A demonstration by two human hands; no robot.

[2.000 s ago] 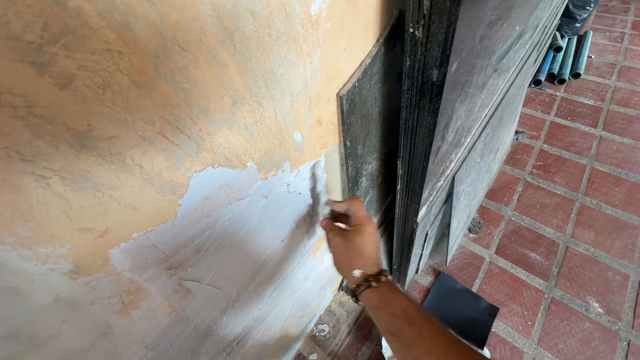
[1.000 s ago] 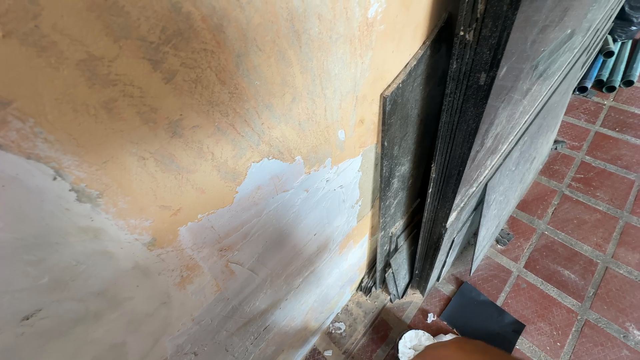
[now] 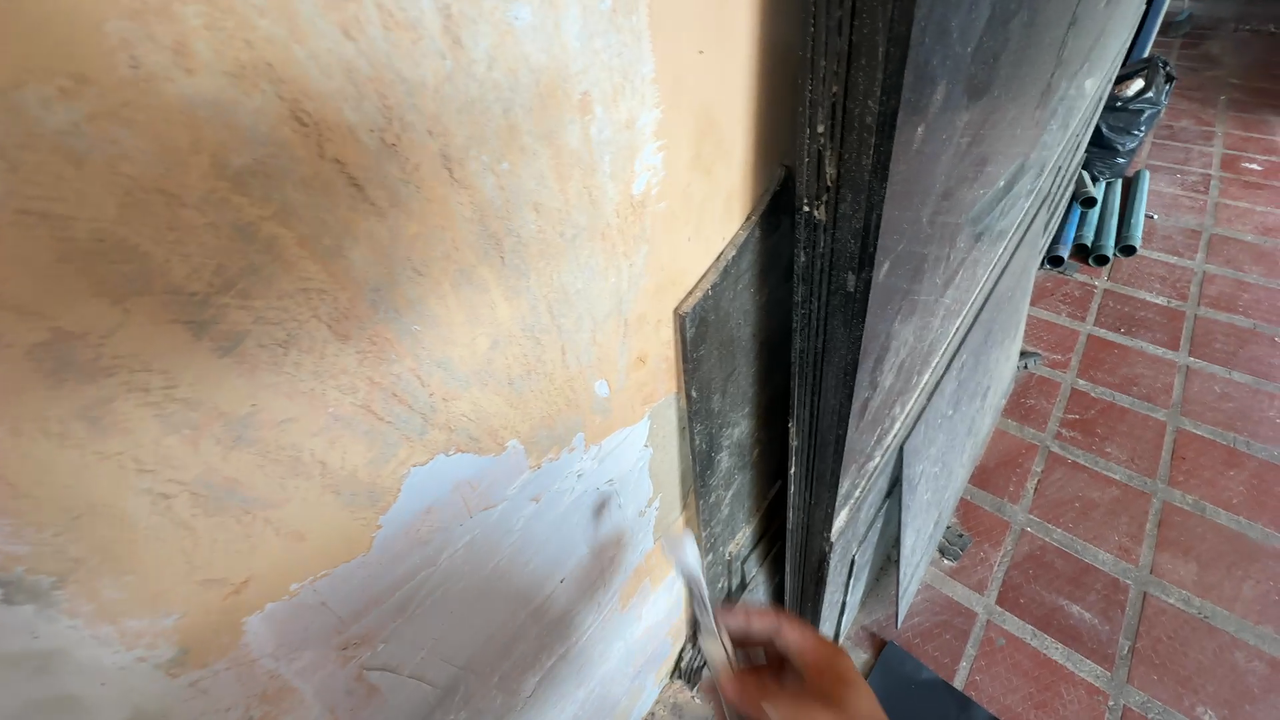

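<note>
At the bottom of the view, blurred by motion, my right hand (image 3: 785,665) is closed around a thin, pale-edged scraper or putty knife (image 3: 700,590); its exact kind cannot be told. The tool's tip is close to the wall, just right of a patch of white plaster (image 3: 480,590). Around and above that patch, the wall (image 3: 380,330) is orange-beige with grey smears. The patch has a ragged upper edge, and a small white spot (image 3: 601,388) shows above it. My left hand is out of view.
Dark slabs (image 3: 850,280) lean upright right of the wall, with a smaller dark panel (image 3: 735,400) against it. A flat black sheet (image 3: 920,690) lies on the red tile floor (image 3: 1090,520). Farther back are several pipes (image 3: 1105,225) and a black plastic bag (image 3: 1130,115).
My right hand was at the wall beside the plaster patch, then dropped low, mostly out of view. It is now back near the wall, lower down, with the tool in it.
</note>
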